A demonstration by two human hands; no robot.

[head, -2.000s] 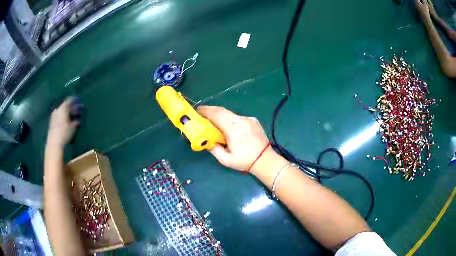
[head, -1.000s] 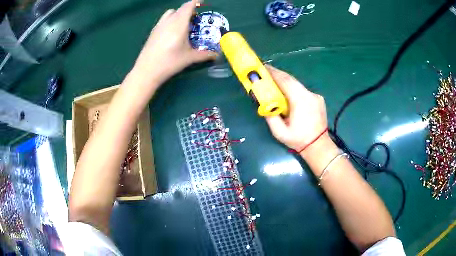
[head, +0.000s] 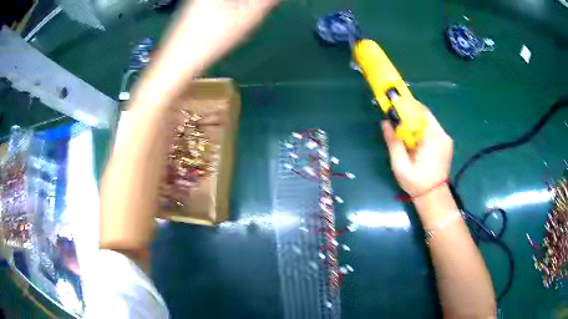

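Note:
My right hand (head: 423, 152) holds the yellow glue gun (head: 389, 84) by its grip. Its dark nozzle tip is at the lower right edge of a blue round unit (head: 335, 27) lying on the bench. My left hand (head: 240, 7) is blurred and cut off by the top edge of the picture, so its fingers and anything in them are hidden. A second blue round unit (head: 464, 42) with a pale lead lies to the right. A perforated strip (head: 299, 249) with a row of red-wired parts lies in front of me.
The cardboard box (head: 225, 149) of loose wired parts is partly behind my left forearm. A black cord (head: 511, 143) loops right of my right arm. A loose pile of wired parts (head: 557, 233) is at far right. A pale metal bracket (head: 62, 87) and clear plastic bags (head: 37, 205) are at left.
The view has shifted left. My left hand has left the blue unit and moved up to the top edge. The glue gun is still in my right hand at that unit.

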